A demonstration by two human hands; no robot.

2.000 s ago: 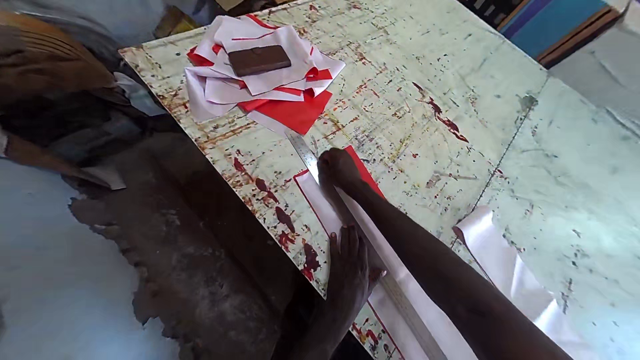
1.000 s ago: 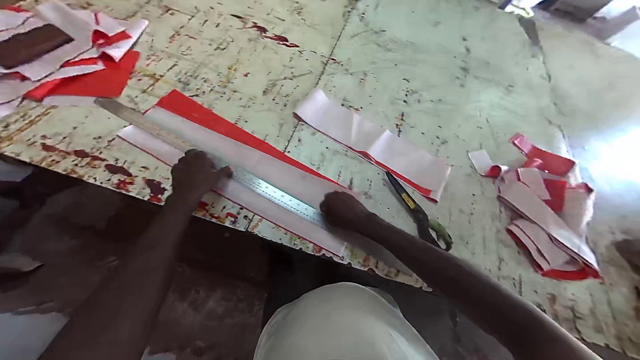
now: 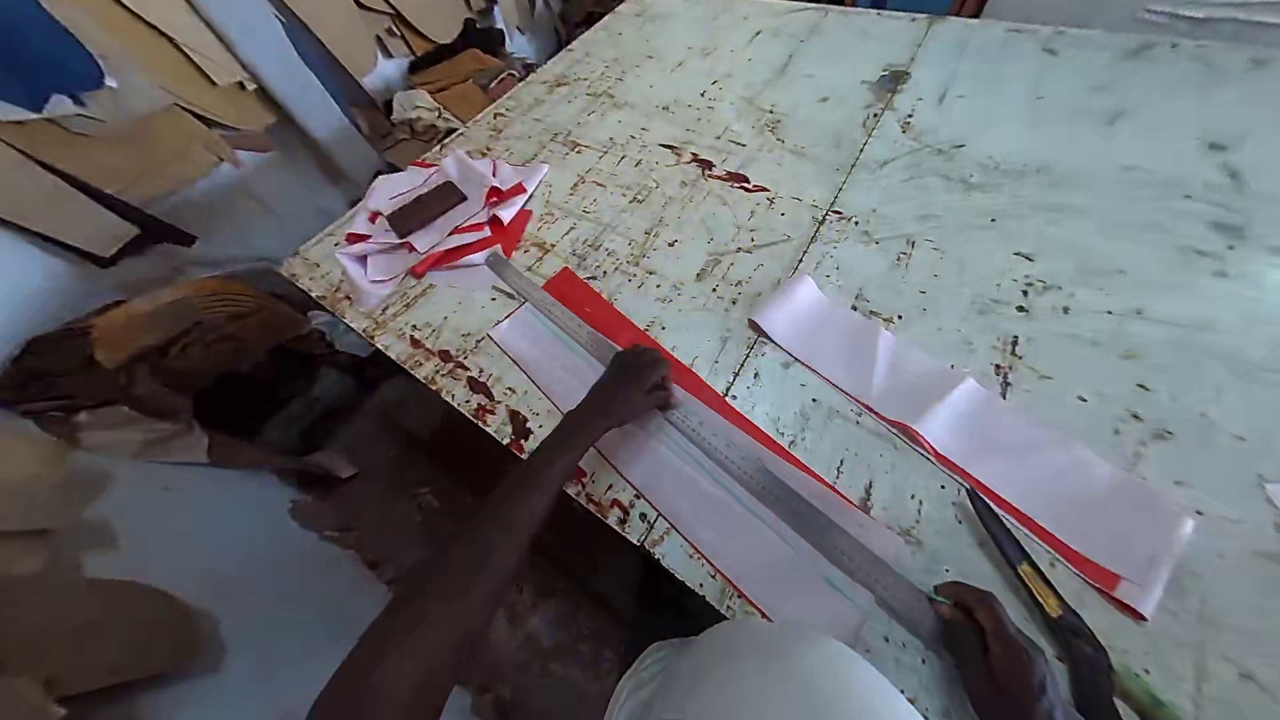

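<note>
A long metal ruler (image 3: 760, 485) lies lengthwise over a strip of pale pink, red-backed material (image 3: 690, 500) at the table's near edge. My left hand (image 3: 632, 388) is closed on the ruler, bearing down on its upper half. Beside the ruler's lower right end is my right hand (image 3: 990, 640), fingers curled on a thin thing with a green tip, partly hidden. Faint greenish lines run along the pale surface. Black-handled scissors (image 3: 1045, 595) rest just right of my right hand, close to a second pale pink strip with a red underside (image 3: 950, 420).
The worktable (image 3: 650, 190) is scratched and stained red-brown. At its far left corner a dark brown block (image 3: 427, 208) sits on crumpled pink and red scraps (image 3: 385, 262). Brown sheets (image 3: 150, 150) lean at upper left, above a dark heap of material (image 3: 200, 340).
My right hand was near the ruler's far end, then around its middle, and is now by its near end. My left hand went from flat, spread fingers to a closed hold. The view has shifted.
</note>
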